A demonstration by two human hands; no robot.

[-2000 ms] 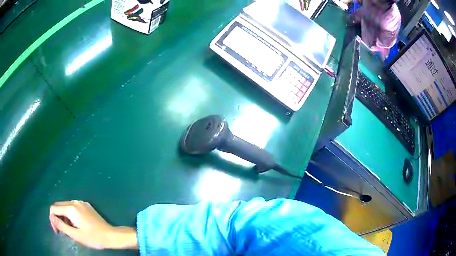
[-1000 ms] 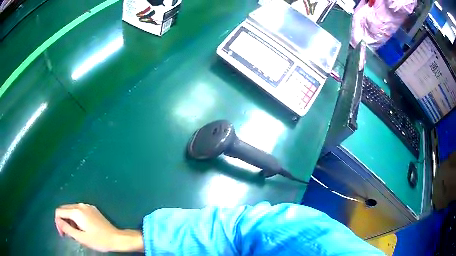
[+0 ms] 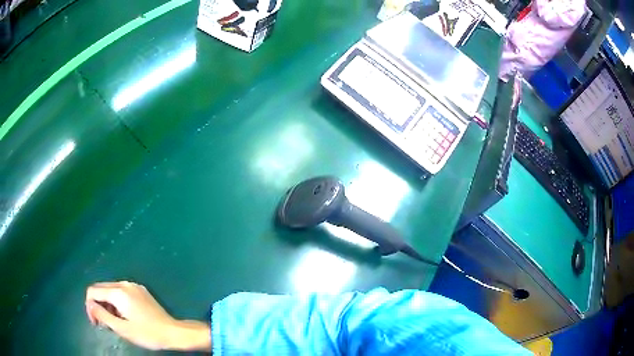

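Observation:
My right hand [image 3: 132, 316] rests on the glossy green bench [image 3: 188, 188] at the lower left, its light blue sleeve reaching in from the bottom right. Its fingers are loosely curled and nothing shows in them. My left hand is out of the picture. A dark grey barcode scanner [image 3: 313, 201] lies on the bench in the middle, right of my hand and not touched, its cable running right. A white digital scale [image 3: 396, 101] with a bare metal pan stands behind it.
A white product carton [image 3: 240, 24] stands at the top, cut off by the edge. Another carton [image 3: 455, 21] is behind the scale. On the right is a side desk [image 3: 535, 201] with keyboard [image 3: 553, 170], mouse [image 3: 578, 257] and monitor [image 3: 605, 125]. A person in pink [image 3: 542, 35] is at the top right.
The view has shifted, so the bench things appear farther right and slightly lower. My right hand stays resting on the bench in the same curled pose. The person in pink has moved.

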